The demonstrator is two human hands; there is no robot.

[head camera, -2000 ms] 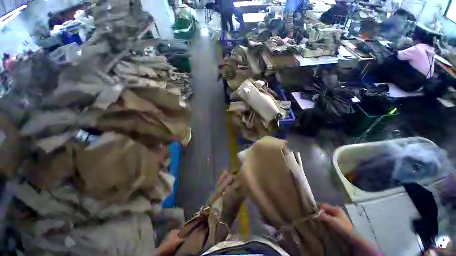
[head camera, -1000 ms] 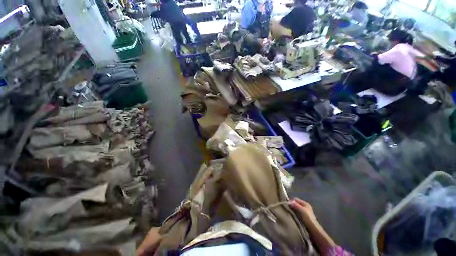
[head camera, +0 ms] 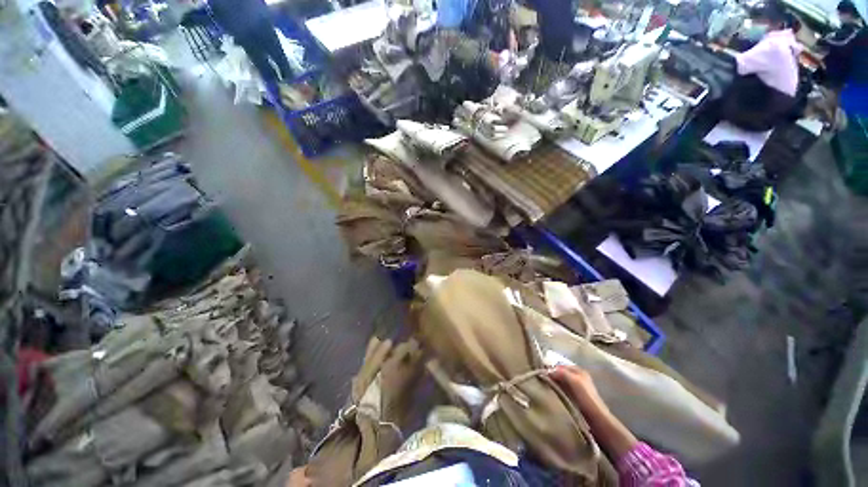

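Note:
A large khaki-brown tied bundle point(head camera: 495, 342) is upright in front of me, bound by a pale tie strip. My right hand point(head camera: 573, 382) is closed on this bundle at the tie strip. A second, smaller tied bundle point(head camera: 366, 428) stands to its left, near my lap. Only a small part of my left hand point(head camera: 299, 477) shows at the bottom edge, beside the smaller bundle; its fingers are hidden. A pale apron point(head camera: 438, 439) shows at the bottom centre.
A blue crate point(head camera: 655, 335) holding cloth bundles is just ahead. Beyond it, a table point(head camera: 614, 147) carries cloth and a sewing machine point(head camera: 609, 90). Stacked bundles point(head camera: 181, 380) lie at left beside the grey floor aisle point(head camera: 276, 219). Dark bundles point(head camera: 704, 224) and a person in pink point(head camera: 773, 62) are at right.
The view has turned and moved forward along the aisle. The blue crate and machine table are closer, and the white-rimmed tub at right has mostly left the picture. Both bundles have stayed in front of me.

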